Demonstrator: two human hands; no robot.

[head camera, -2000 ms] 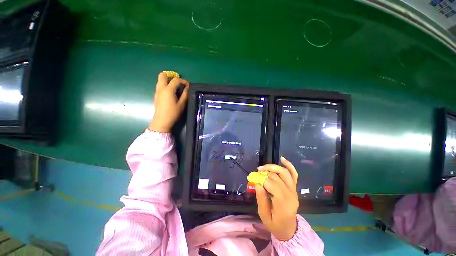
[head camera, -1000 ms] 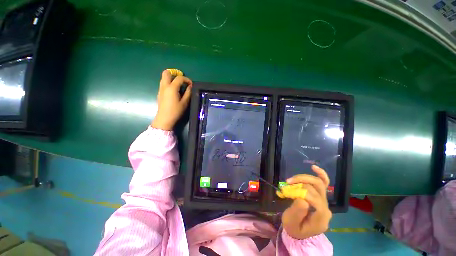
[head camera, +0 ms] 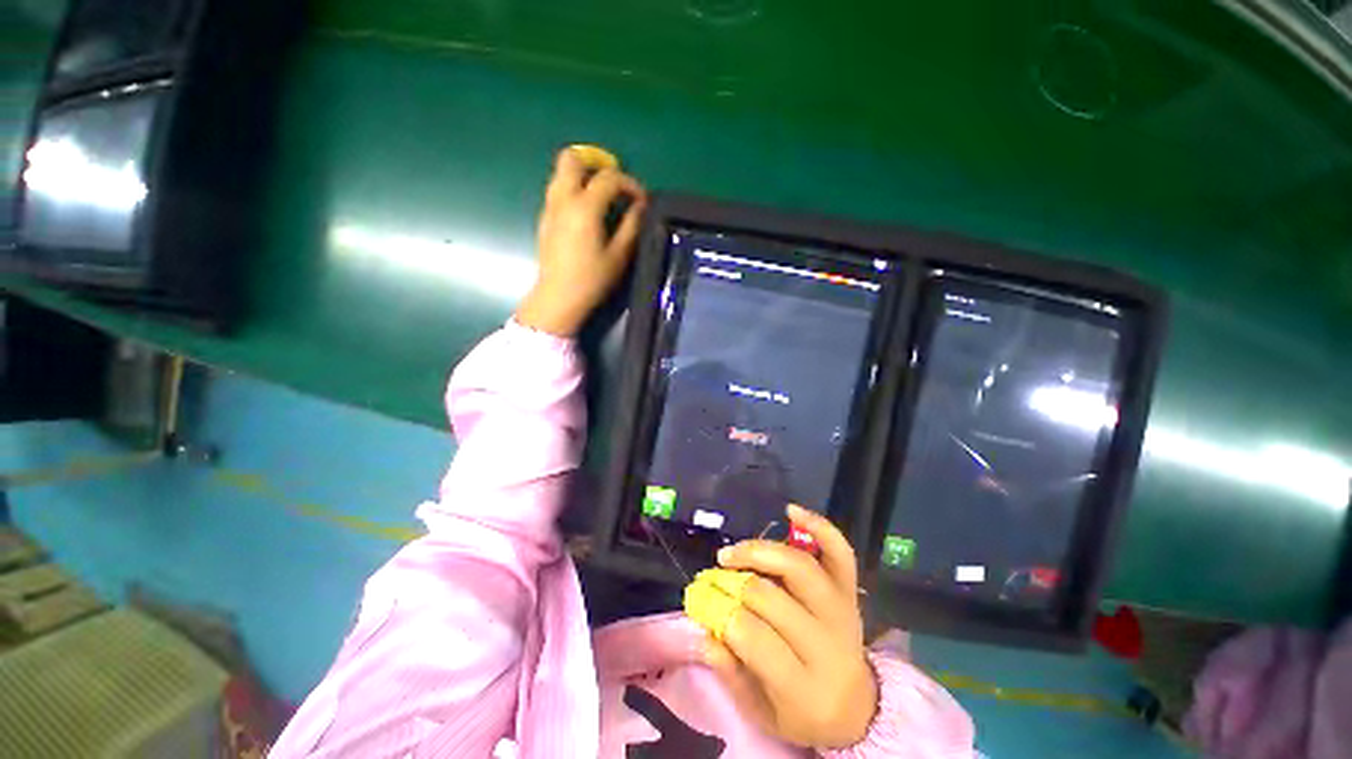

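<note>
Two tablets, the left one [head camera: 764,371] and the right one [head camera: 1008,430], lie side by side in a black tray [head camera: 900,400]. Both show dark test pages with small green and red buttons near the bottom. My left hand [head camera: 583,245] rests at the tray's upper left corner, a yellow finger cot on a fingertip; it is unclear whether it grips the tray. My right hand [head camera: 786,630], with yellow finger cots [head camera: 715,601], holds a thin dark stylus [head camera: 670,555] near the lower edge of the left tablet, its tip close to the green button.
A black tray stack with a screen [head camera: 92,171] stands at the left on the green workbench [head camera: 430,163]. A red object [head camera: 1117,632] lies beyond the tray's lower right corner. A neighbouring person's pink sleeve [head camera: 1260,690] shows at the lower right. A ribbed beige object is at the lower left.
The view has shifted and tilted, so the tray appears further right. My right hand has moved from the right tablet to the left tablet's lower edge. A green button now shows on the right tablet.
</note>
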